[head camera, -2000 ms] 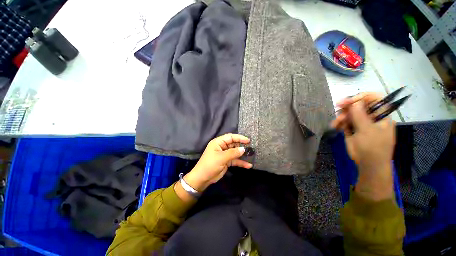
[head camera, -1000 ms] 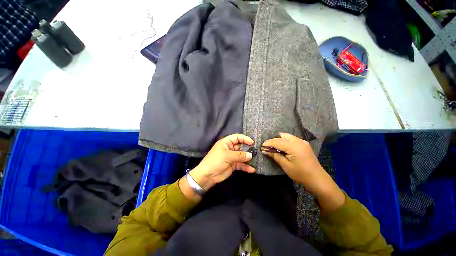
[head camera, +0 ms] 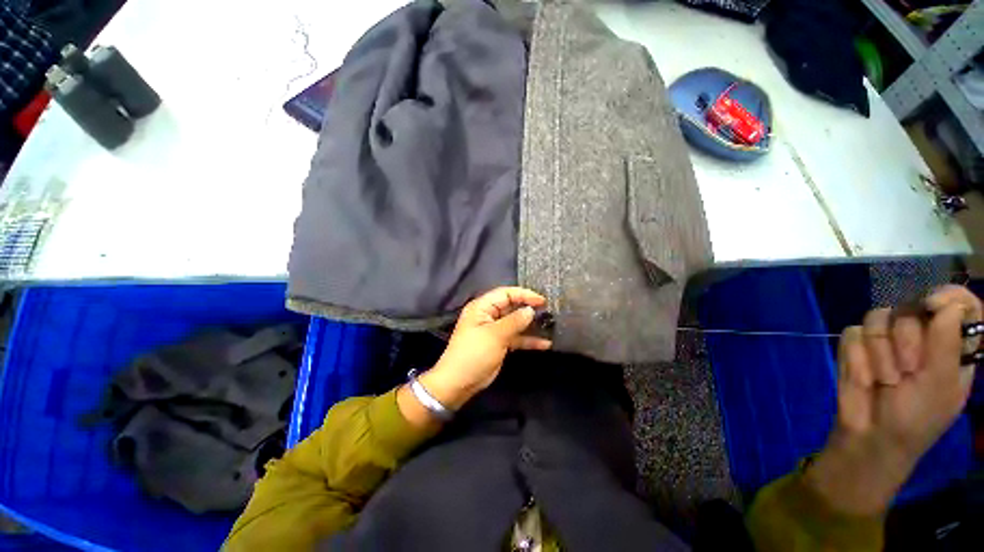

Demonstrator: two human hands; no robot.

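Observation:
The grey tweed jacket (head camera: 593, 216) lies opened out over the table's front edge, with its smooth dark lining (head camera: 415, 205) to the left. My left hand (head camera: 488, 340) pinches the front placket (head camera: 542, 216) near the hem, with a dark button (head camera: 546, 321) at its fingertips. My right hand (head camera: 901, 372) is out at the far right, fingers curled. A thin thread (head camera: 766, 333) runs taut from the jacket towards it. Part of the black thread snips (head camera: 972, 336) shows at that hand. A needle cannot be made out.
A blue-grey tray (head camera: 691, 113) with a red packet (head camera: 737, 116) stands on the white table (head camera: 205, 205). Dark grey thread cones (head camera: 103, 97) stand at left. A smartphone (head camera: 311, 99) lies partly under the jacket. A blue crate (head camera: 65, 345) below holds dark garments (head camera: 205, 415).
My right hand went from the far right to the button, then back out to the far right, where a taut thread now shows. My left hand has stayed at the button.

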